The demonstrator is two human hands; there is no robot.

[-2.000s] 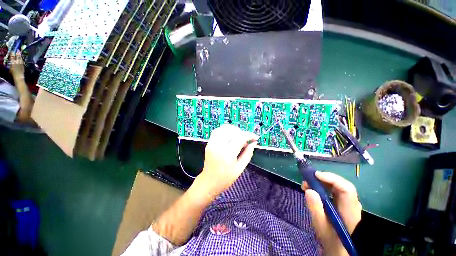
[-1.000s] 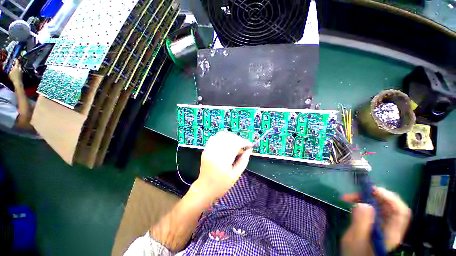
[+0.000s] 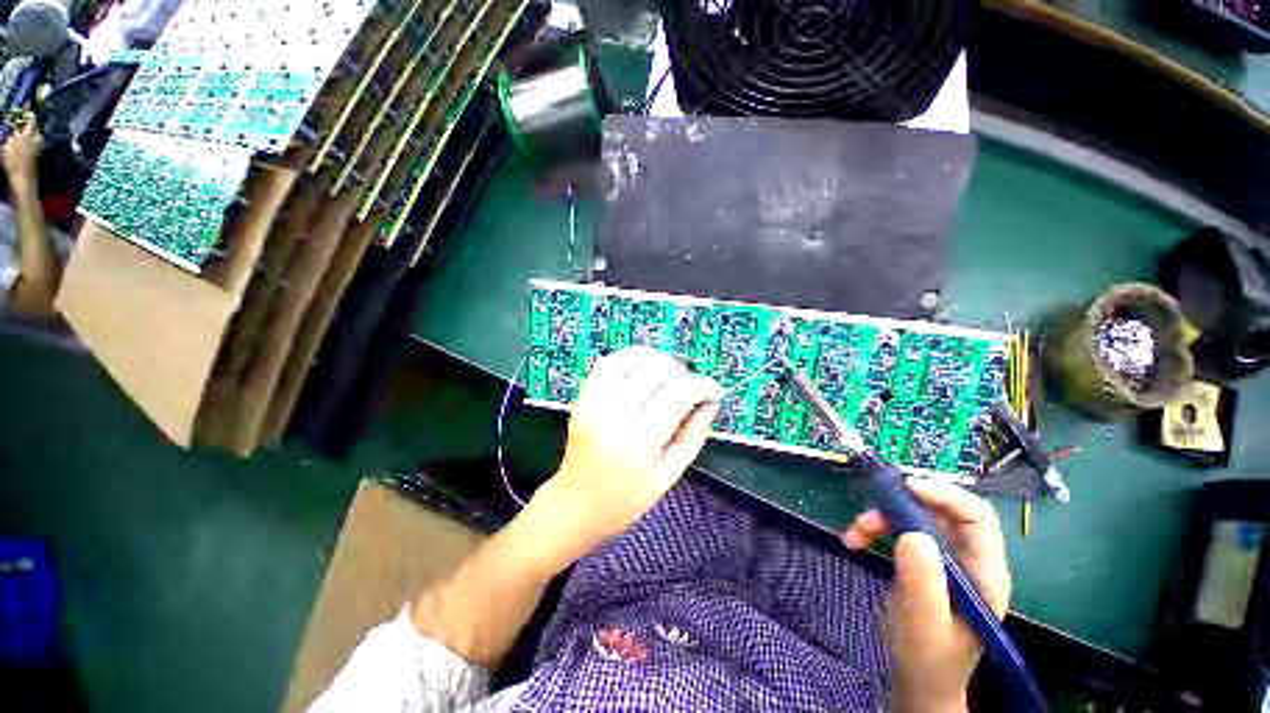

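Note:
A long green PCB panel (image 3: 564, 369) with pale edge rails lies on the bench in front of the black work plate (image 3: 780, 209). My left hand (image 3: 634, 429) is over the panel's front edge, fingers pinched on the thin solder wire (image 3: 747, 378), whose end points right over the board. A wire loop hangs off the panel's left end. My right hand (image 3: 936, 564) holds the dark blue soldering iron (image 3: 961, 585) like a pen. The iron's tip is at the panel near the wire's end; contact cannot be told.
A tall stack of boards and cardboard (image 3: 230, 320) stands left. A solder spool (image 3: 550, 109) and fan (image 3: 815, 42) are behind. At right are thin tools (image 3: 1033, 449), a cleaning pot (image 3: 1123, 348), a sponge (image 3: 1192, 422) and a black stand. A person's arm (image 3: 31, 223) shows far left.
The iron went right, away from the board, and is now back over the panel near the wire's end. The panel appears further right and slightly tilted in view. My left hand still holds the wire.

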